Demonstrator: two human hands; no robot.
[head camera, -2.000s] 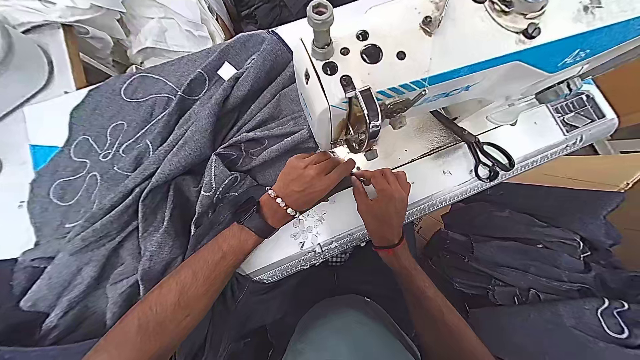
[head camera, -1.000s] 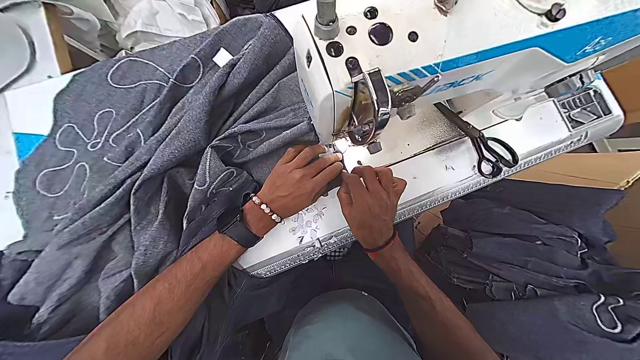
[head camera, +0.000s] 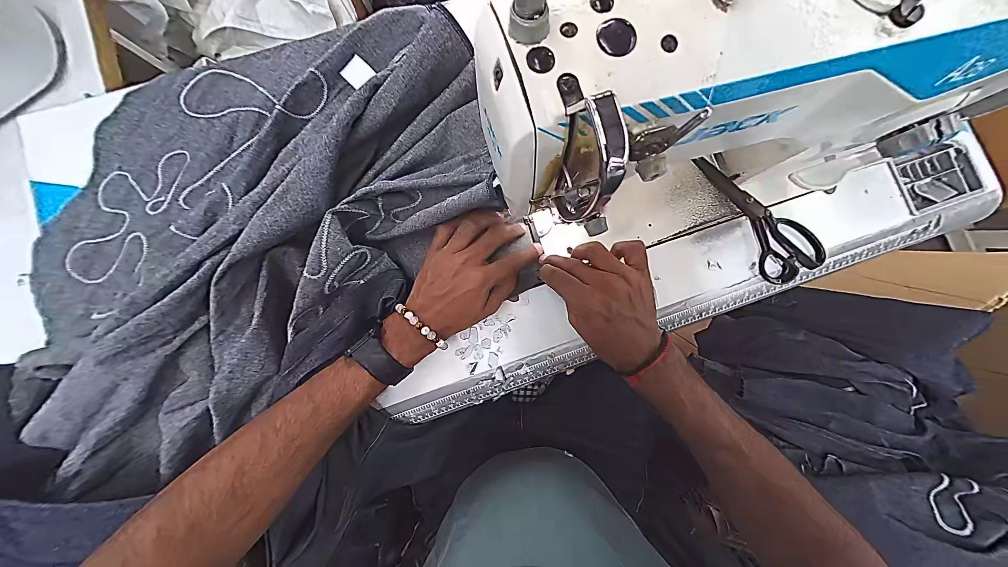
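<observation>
A Jack sewing machine (head camera: 756, 102) reaches in from the upper right, its needle area lit. Grey fabric with pale looping stitching (head camera: 260, 173) spreads left of it and runs up to the presser foot. My left hand (head camera: 472, 276) lies palm down on the fabric edge just left of the foot. With fingertips bent together, my right hand (head camera: 602, 295) is at the fabric's edge in front of the needle; whether it pinches the cloth is hidden by the fingers. Black-handled scissors (head camera: 776, 232) rest on the machine bed, right of my right hand, blades partly under the machine arm.
A ruler strip runs along the front edge of the machine bed (head camera: 819, 295). Dark fabric pieces (head camera: 835, 370) are heaped at the lower right beside a cardboard box (head camera: 929, 276). White cloth (head camera: 260, 27) lies at the upper left. A small compartment tray (head camera: 941, 177) sits at the bed's right end.
My right hand's fingers have shifted slightly, while both hands stay close together by the needle. The scissors have not plainly moved on the bed. The view has shifted slightly.
</observation>
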